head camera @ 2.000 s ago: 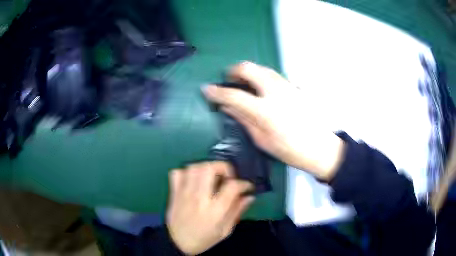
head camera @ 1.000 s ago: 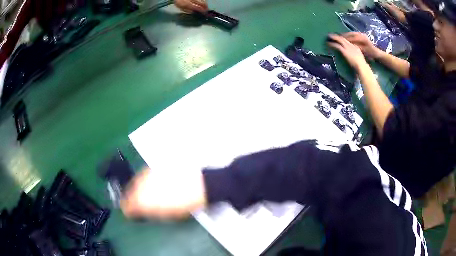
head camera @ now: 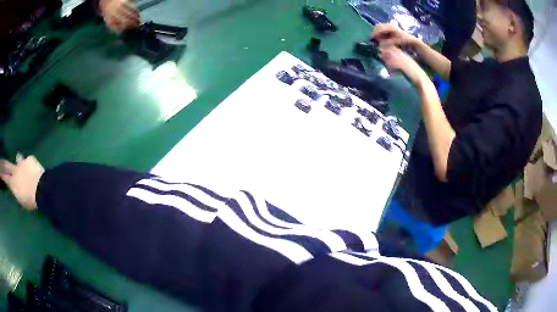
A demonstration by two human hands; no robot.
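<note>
My right hand [head camera: 23,178] is at the far left edge, its arm stretched across the view; the fingertips are partly cut off and whether they hold anything cannot be told. My left hand is out of the picture. A white foam board [head camera: 244,140] lies beyond my sleeve. Small dark round parts [head camera: 334,105] sit in rows along its far edge. A black plastic housing [head camera: 70,105] lies on the green bench [head camera: 131,137] beyond my right hand. A pile of black housings [head camera: 67,291] is at the lower left.
Another person [head camera: 482,122] in black handles a small dark part at the upper right. Another hand [head camera: 120,15] at the top left is at black housings [head camera: 156,44]. Brown cardboard pieces [head camera: 530,234] lie at the right. Clear plastic bags [head camera: 400,19] are at the top.
The view has shifted. My right arm now reaches farther left, its hand at the picture edge. The other person's hands have come together around a small part. The left hand left view earlier.
</note>
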